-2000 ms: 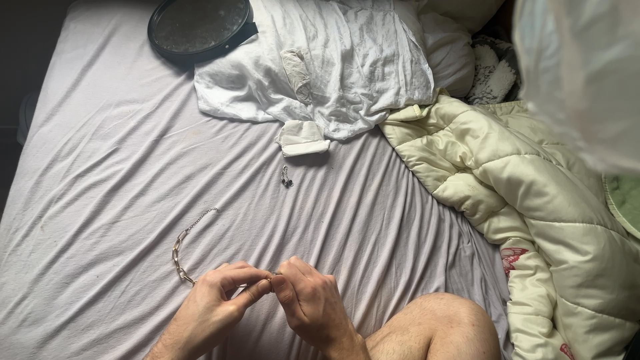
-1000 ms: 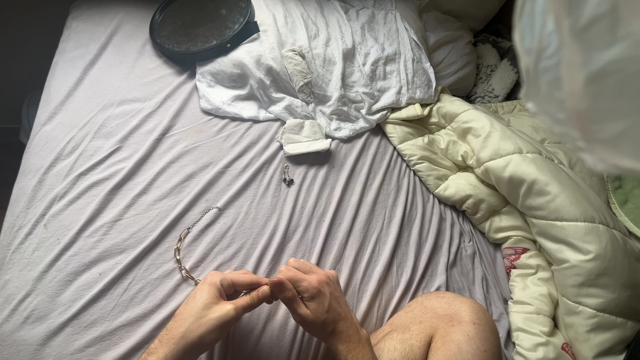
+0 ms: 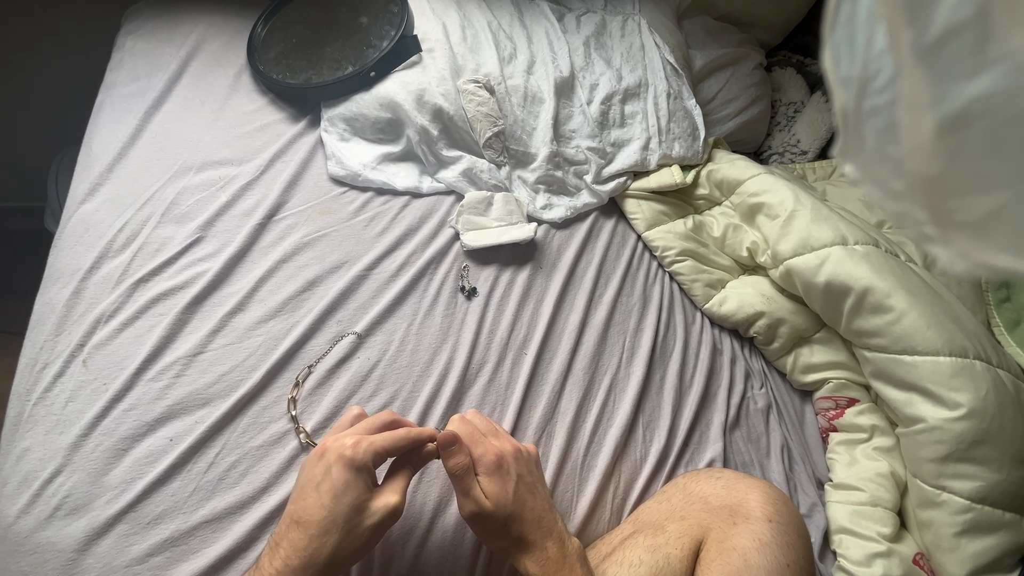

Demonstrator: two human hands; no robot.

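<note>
A metal chain with large oval links and a thinner end chain (image 3: 295,398) lies curved on the bed sheet, its lower end passing beside or under my left hand (image 3: 352,480). The thumb and index finger of my left hand pinch a small metal piece, mostly hidden, that my right hand (image 3: 498,480) also grips from the other side. Whether this piece belongs to the chain cannot be seen. Farther up the sheet lies a small piece of jewellery with dark beads (image 3: 467,283), just below a folded white cloth pouch or packet (image 3: 492,222).
A round mirror with a dark frame (image 3: 328,40) rests at the upper left, partly on white crumpled fabric (image 3: 576,104). A pale green quilted blanket (image 3: 904,320) covers the right side. A bare knee (image 3: 712,520) is at the bottom right. Blurred translucent material (image 3: 928,120) hangs at upper right.
Both hands stay together near the same spot, with small shifts of the fingers. The chain and the beaded jewellery have not plainly moved.
</note>
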